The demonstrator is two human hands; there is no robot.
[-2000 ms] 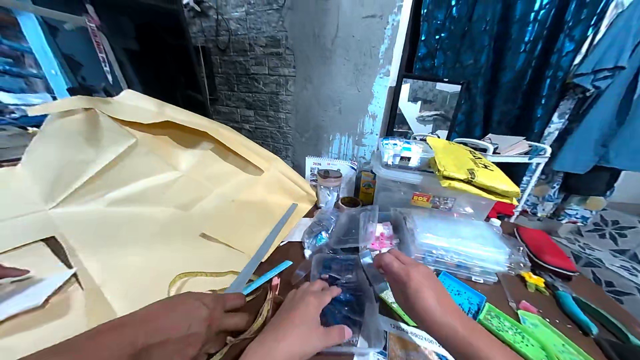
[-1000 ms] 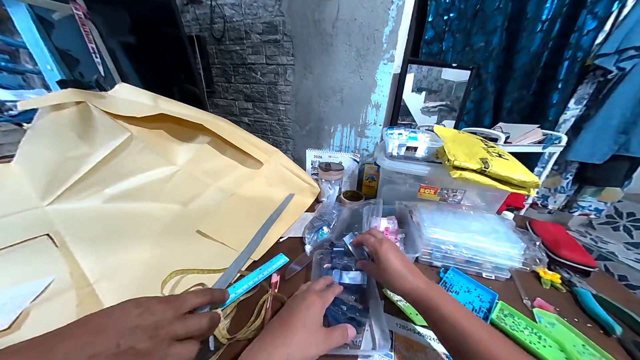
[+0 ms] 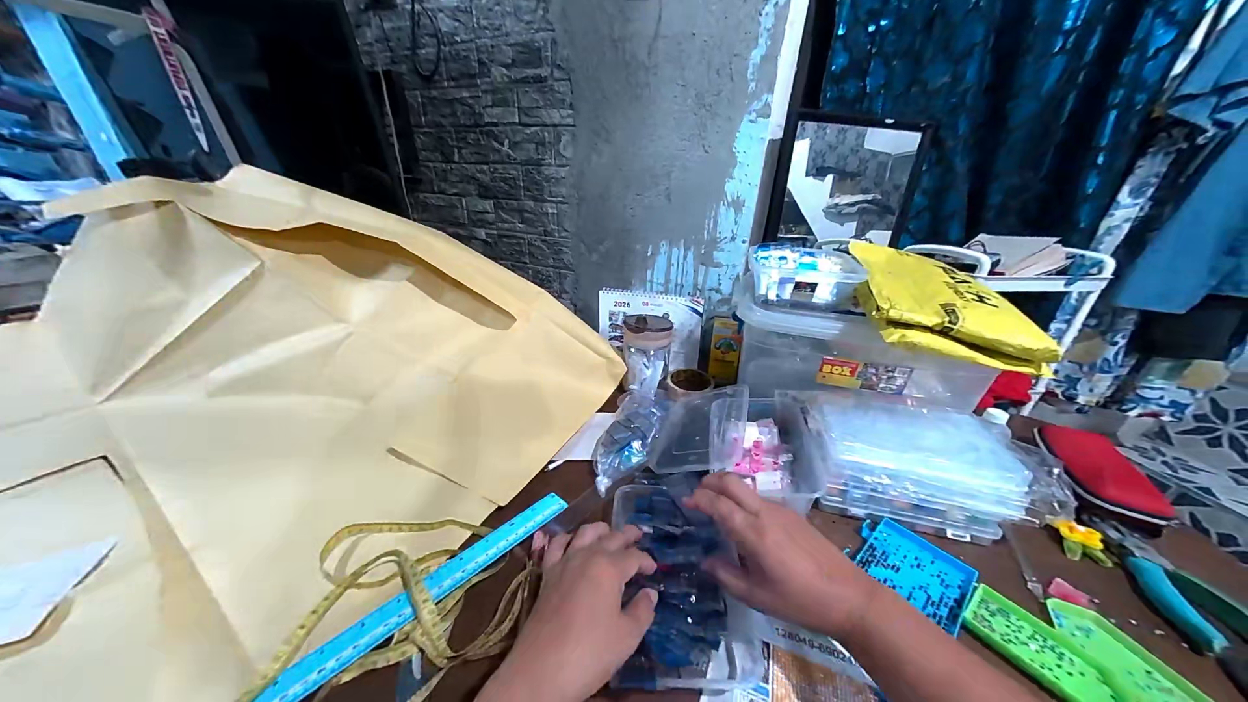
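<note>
A clear plastic container (image 3: 746, 663) filled with small dark packets (image 3: 682, 614) stands in front of me on the brown table. My left hand (image 3: 595, 604) rests at its left edge, fingers slightly bent. My right hand (image 3: 770, 556) reaches over the far right part of it, fingertips at the packets; whether it grips one is hidden. Just beyond is an open clear box holding pink and white pieces (image 3: 760, 453). A small clear bag (image 3: 629, 439) lies behind the container. To the left are a light blue ruler (image 3: 419, 604) and a loosely coiled yellow measuring tape (image 3: 341, 585).
Large brown paper (image 3: 322, 390) covers the left side. At the right are stacked clear cases (image 3: 926, 468), a blue tray (image 3: 916, 575), green trays (image 3: 1033, 634), pliers (image 3: 1170, 595) and a red pouch (image 3: 1107, 468). A storage box (image 3: 858, 361) bears yellow packages (image 3: 951, 307). Tape roll (image 3: 690, 381) stands behind.
Another person's hand and the scissors by the ruler have gone from view. My right hand has moved from the container's far end down over the packets.
</note>
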